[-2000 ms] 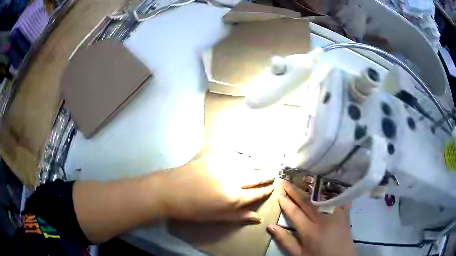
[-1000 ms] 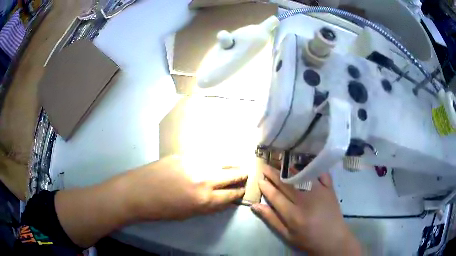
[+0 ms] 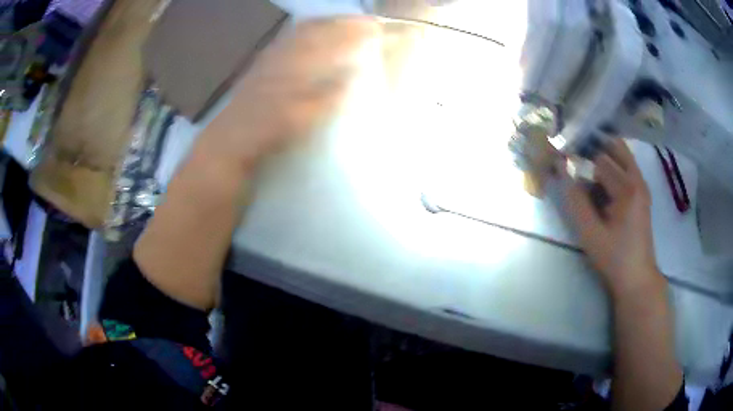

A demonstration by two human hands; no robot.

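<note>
My left hand is blurred at the upper middle, at the edge of the lamp glare; whether it holds anything cannot be made out. My right hand is under the white sewing machine head, its fingers bent beside the blurred metal parts of the presser foot area. A small tan piece shows just below the foot. The stack of brown cut pieces lies at the upper left, partly behind my left forearm. Glare hides the surface around the needle.
Dark red thread snips lie right of my right hand. The white table has a rounded front edge. A worn tan side board with shiny plastic along its edge adjoins at left. A dark seam crosses the table before the machine.
My left hand has moved up and away from the foot. My right hand has shifted beside the foot, fingers lifted. The brown piece between the hands no longer shows there. The view has shifted downward.
</note>
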